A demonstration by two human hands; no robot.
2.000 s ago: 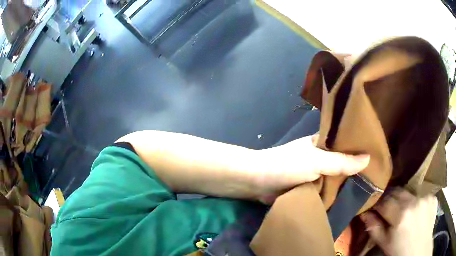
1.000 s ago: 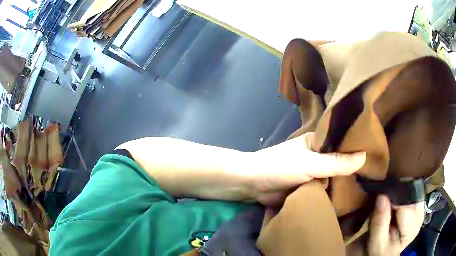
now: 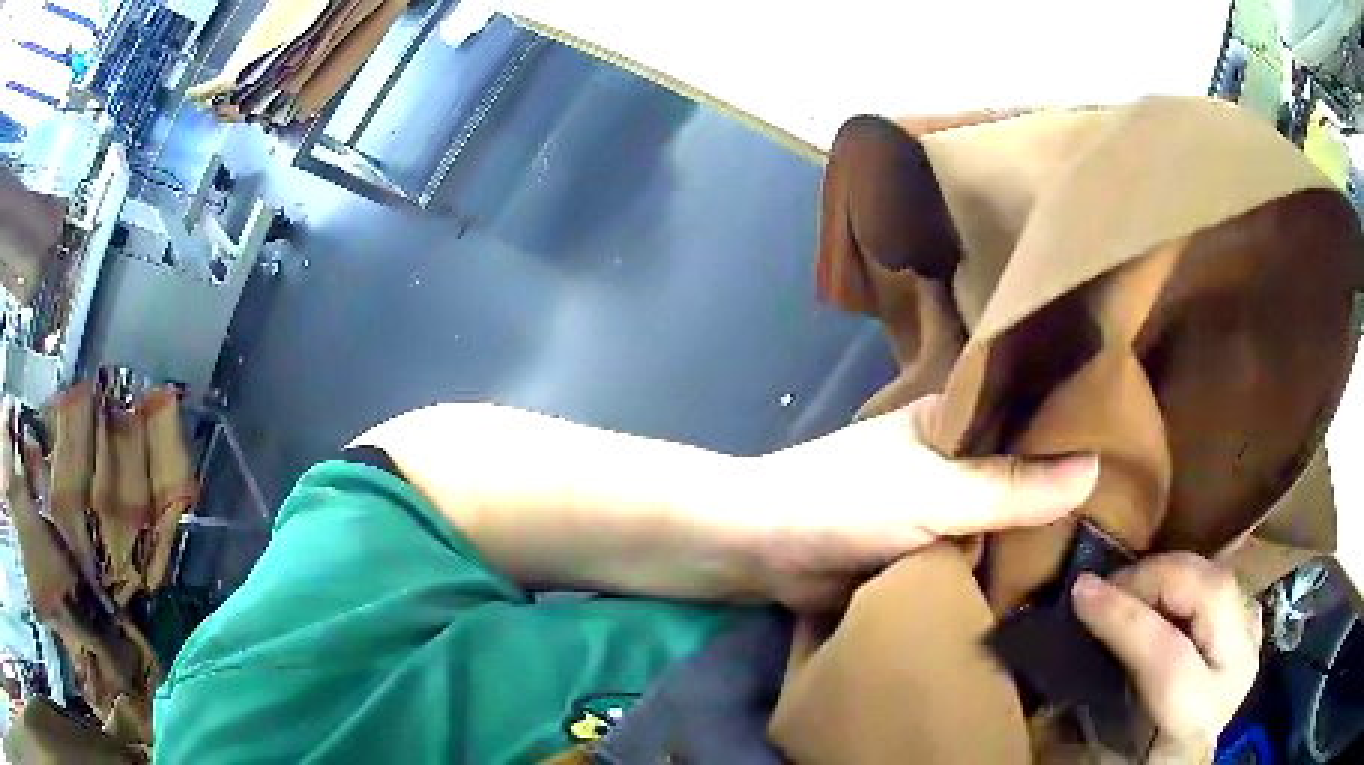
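A large brown garment panel (image 3: 1107, 194) is bunched into a hood-like opening in front of me at the right, with darker brown cloth inside the fold. My left hand (image 3: 957, 486) grips its near edge, thumb on top and fingers hidden behind the cloth. My right hand (image 3: 1182, 635), at the lower right, pinches a dark strip (image 3: 1055, 643) between thumb and fingers. The strip lies against the lower part of the opening, just below my left thumb. Whether my right palm holds a tool is hidden.
A white table (image 3: 748, 60) with a pale wood edge stands beyond the cloth. Brown cut panel stacks (image 3: 299, 60) lie on a far trolley at the upper left. Brown cloth pieces (image 3: 120, 478) hang at the left. A dark shiny floor (image 3: 524, 269) lies between.
My right hand has turned and shifted, and the dark strip has moved left and down, from jutting right across the opening to lying below my left thumb. My left hand keeps its grip.
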